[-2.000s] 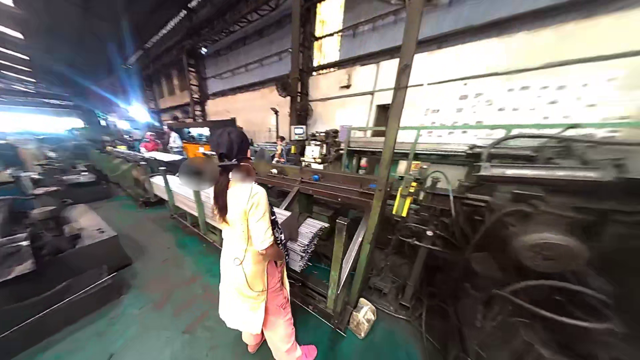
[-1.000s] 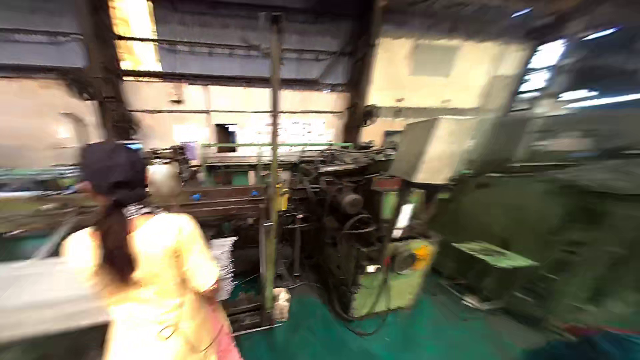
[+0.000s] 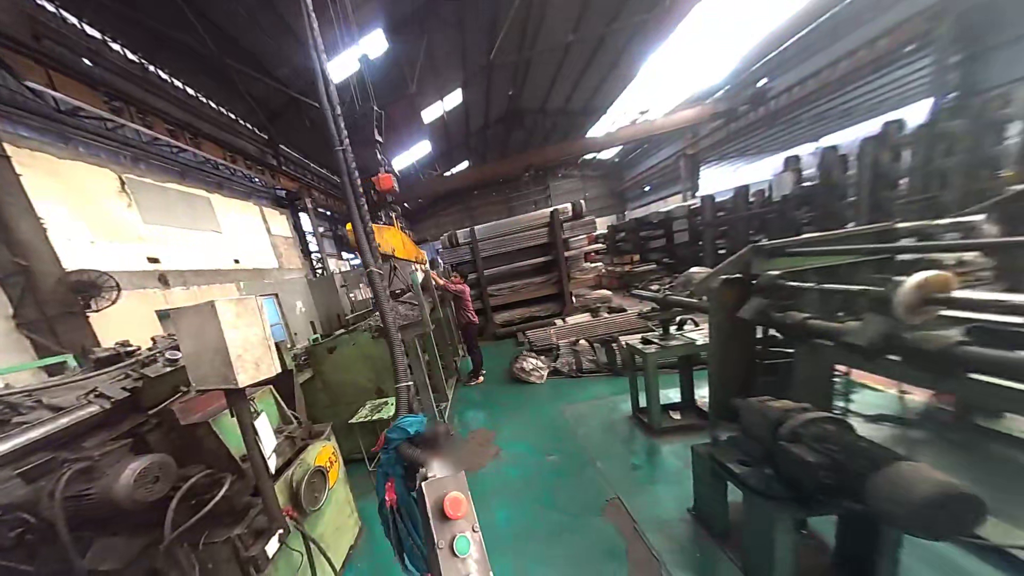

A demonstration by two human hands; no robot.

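Observation:
Neither my left hand nor my right hand shows in the head view. Low in the centre stands a metal push-button control box [image 3: 454,524] with a red button above a green one. A blue cloth [image 3: 392,488] hangs just left of it, and a ribbed conduit [image 3: 376,280] rises from there toward the roof.
Green machines [image 3: 320,496] with a grey box [image 3: 228,340] on a post line the left. Further off, a person [image 3: 464,320] stands by a green frame near a yellow lifting beam [image 3: 392,242]. Racked metal bars [image 3: 520,256] lie beyond. A motor [image 3: 856,464] and a green metal stand [image 3: 660,368] are at right.
The view has swung far to the right. The person in yellow seen close by in the earlier frames is out of view, and the control box and blue cloth have come into view.

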